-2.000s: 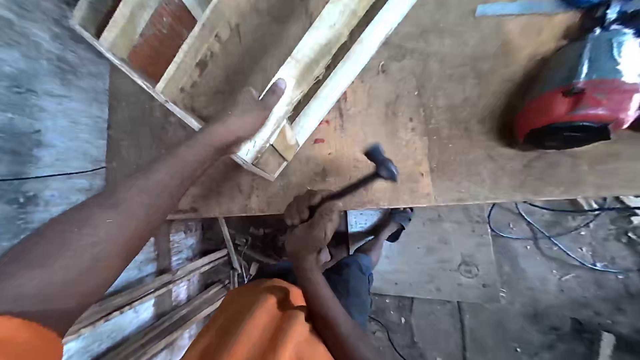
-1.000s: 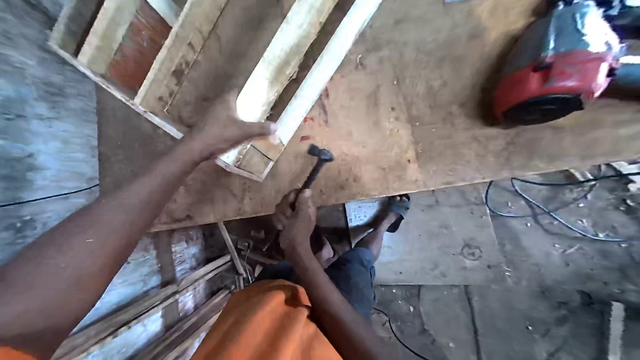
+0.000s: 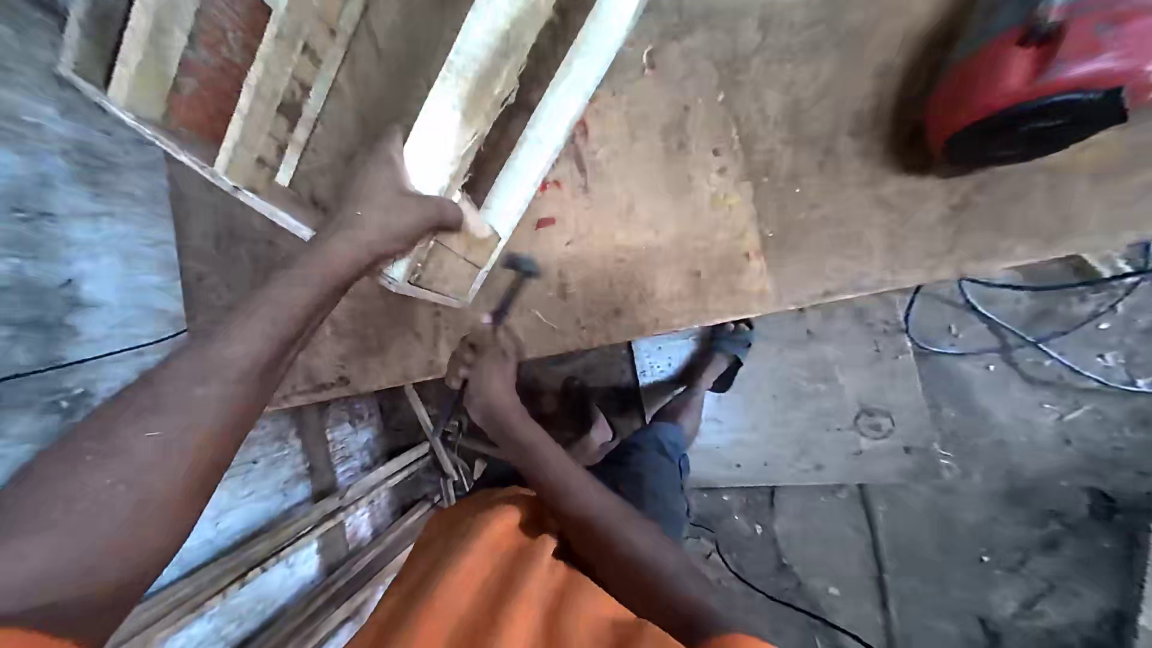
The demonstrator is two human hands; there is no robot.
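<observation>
My left hand (image 3: 391, 211) grips a pale plank of the wooden frame (image 3: 549, 126) near its corner, with the thumb by a small wood block (image 3: 474, 220) set between two planks. The frame lies on the plywood bench top (image 3: 666, 207). In my right hand (image 3: 489, 373) is a hammer (image 3: 517, 274), held by its handle just off the bench's front edge; its dark head is beside the frame's corner and slightly blurred. No contact between the head and the wood shows.
A red and grey power machine (image 3: 999, 99), partly cut off, stands on the bench at the upper right. Cables (image 3: 1035, 337) lie on the floor at the right. Wooden strips (image 3: 297, 531) lie at the lower left. Below the bench edge are my sandalled foot (image 3: 731, 351) and leg.
The hammer head has moved from the right of the frame's corner to close beside it. My left hand has shifted along the frame, and its thumb is now at the small block.
</observation>
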